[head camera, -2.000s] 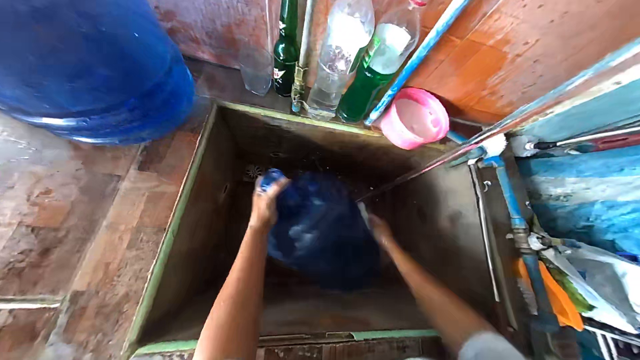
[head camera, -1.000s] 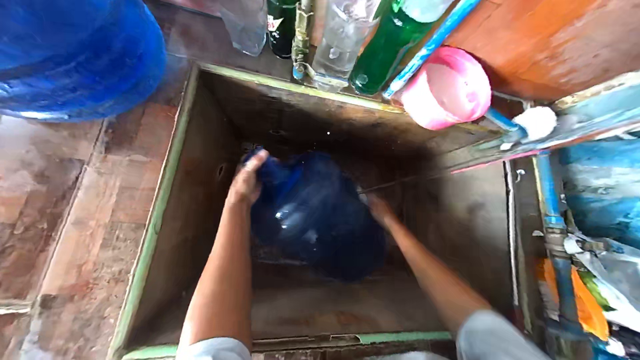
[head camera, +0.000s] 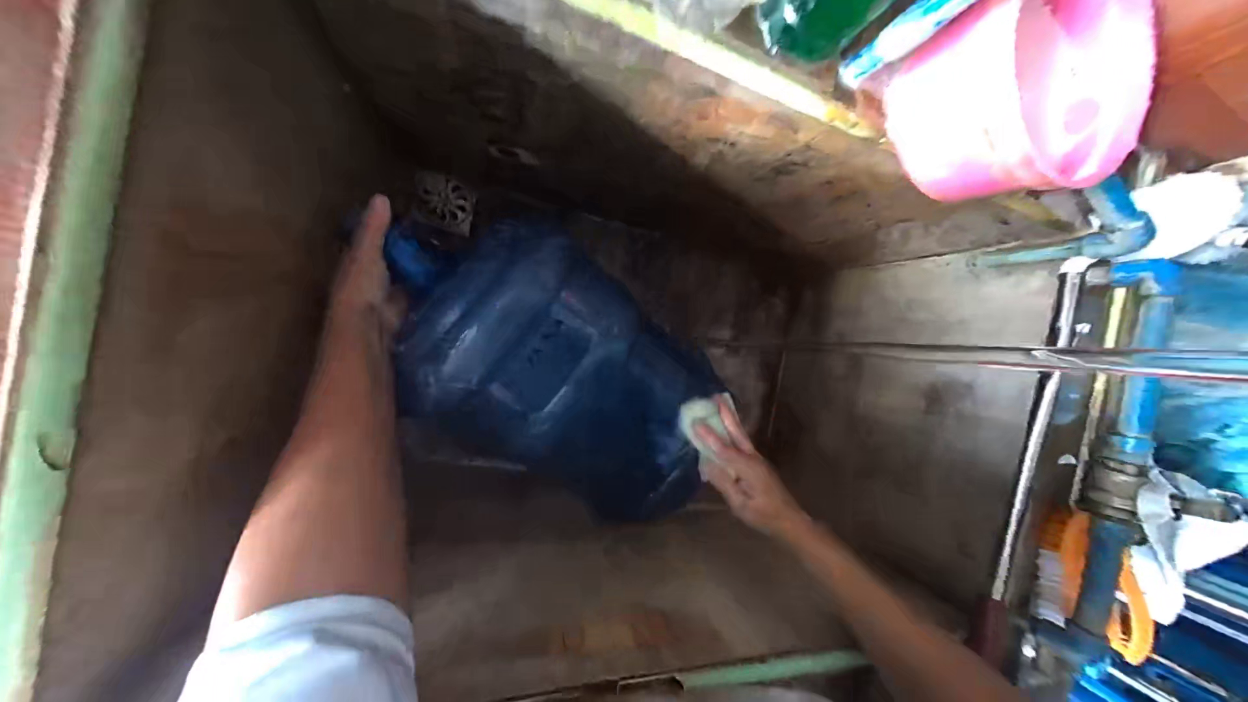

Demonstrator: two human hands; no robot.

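A large blue plastic water jug [head camera: 546, 361] lies on its side at the bottom of a deep basin, its neck toward the left. My left hand [head camera: 370, 263] is at the neck end, the fingers partly hidden behind the wrist and the neck. At the jug's base end, my right hand [head camera: 736, 468] holds a pale sponge or cloth pad [head camera: 702, 421] against the blue plastic.
The basin's green rim [head camera: 68, 322] runs along the left. A round drain cover [head camera: 446, 202] is beyond the jug's neck. A pink plastic container [head camera: 1014, 97] and green bottle [head camera: 819, 24] stand at the far edge. Blue pipes [head camera: 1146, 380] and an orange-handled brush [head camera: 1131, 604] are at right.
The view has moved closer into the basin. The jug has turned so that its side panel shows, and the pad in my right hand has come into clear sight.
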